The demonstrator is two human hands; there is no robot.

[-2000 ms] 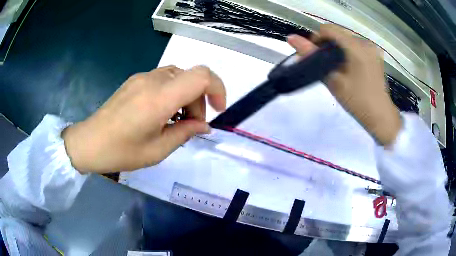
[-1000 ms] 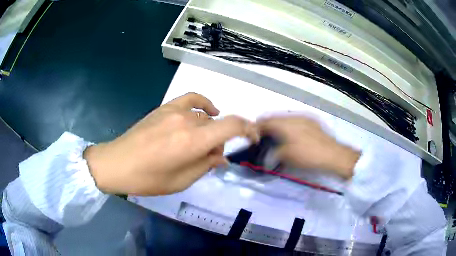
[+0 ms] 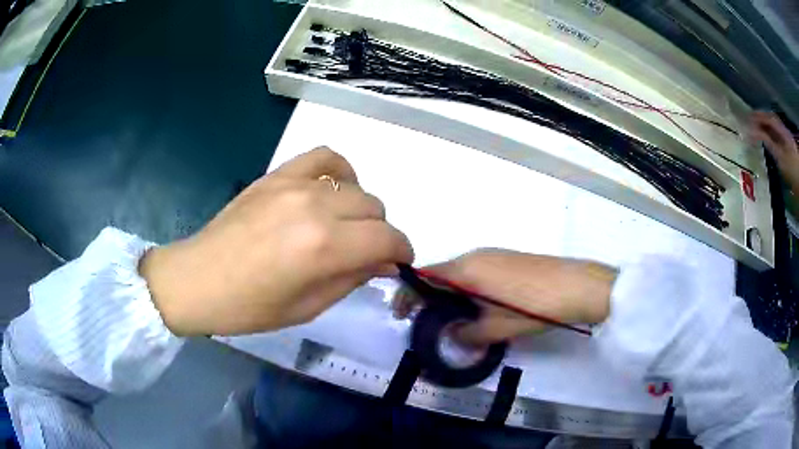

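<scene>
The red and black wires [image 3: 508, 304] run slanting over the white board, from my left fingertips down to my right sleeve. My left hand [image 3: 293, 241] pinches them where black tape covers them; the part further left is hidden under this hand. My right hand [image 3: 526, 285] lies behind and below the wires and holds the roll of black harness tape [image 3: 427, 344], its pale core facing up. A short strip of tape joins the roll to the wires at my left fingertips. The roll is over the near board edge and is slightly blurred.
A steel ruler [image 3: 350, 368] with black tape strips [image 3: 504, 396] lies along the near board edge. Behind the board is the parts tray [image 3: 394, 112] with black leads [image 3: 491, 89] and loose red and black wires [image 3: 604, 85]. Another person's hand [image 3: 775, 140] is at its right end. A red piece [image 3: 659, 388] is near my right sleeve.
The tape roll came down from above the board to below the wires, with my right hand. My left hand still pinches the wires. More loose wires lie in the tray, and another person's hand has appeared.
</scene>
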